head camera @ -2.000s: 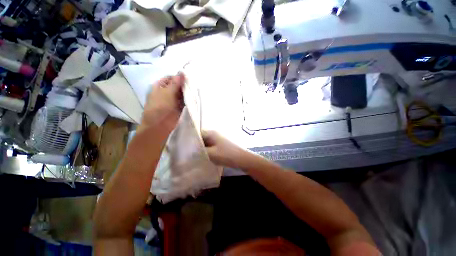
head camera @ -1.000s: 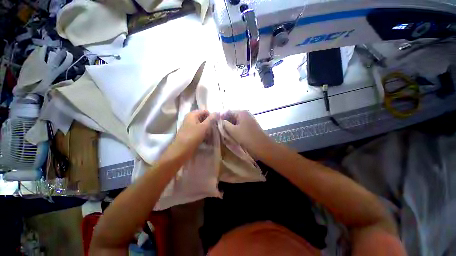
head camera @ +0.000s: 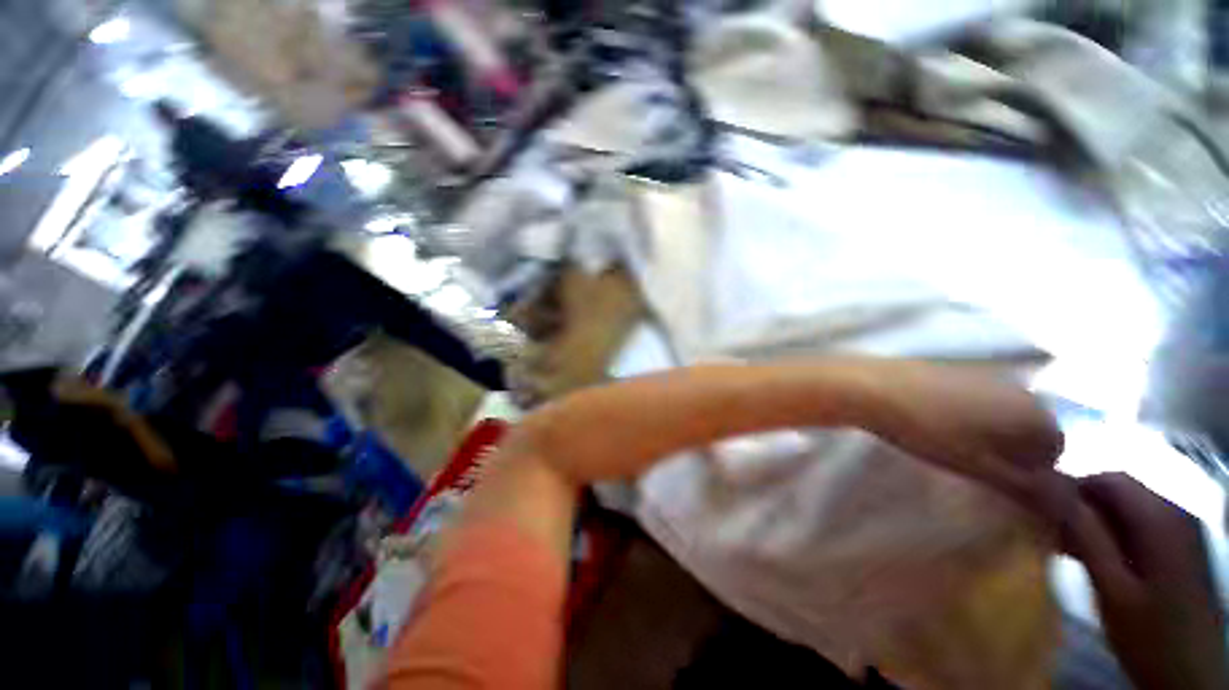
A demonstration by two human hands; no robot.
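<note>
The view is strongly blurred. A cream garment piece (head camera: 809, 539) lies over the table's front edge and hangs down in loose folds. My left hand (head camera: 991, 431) reaches in across the cloth and is closed on its right part. My right hand (head camera: 1152, 559) is at the right rim of the picture, partly cut off, with its fingertips against the cloth's edge close to my left fingers. The exact finger grip is blurred. The sewing needle area is not in view.
More cream cloth pieces (head camera: 775, 81) lie at the back of the white table (head camera: 917, 216). A brown board or card (head camera: 586, 324) is at the table's left. A red crate (head camera: 465, 458) with pale scraps stands below left. Dark clutter fills the far left.
The view has swung left, so the sewing machine head, phone and yellow-handled snips are out of the picture. My hands and the cloth now appear farther right.
</note>
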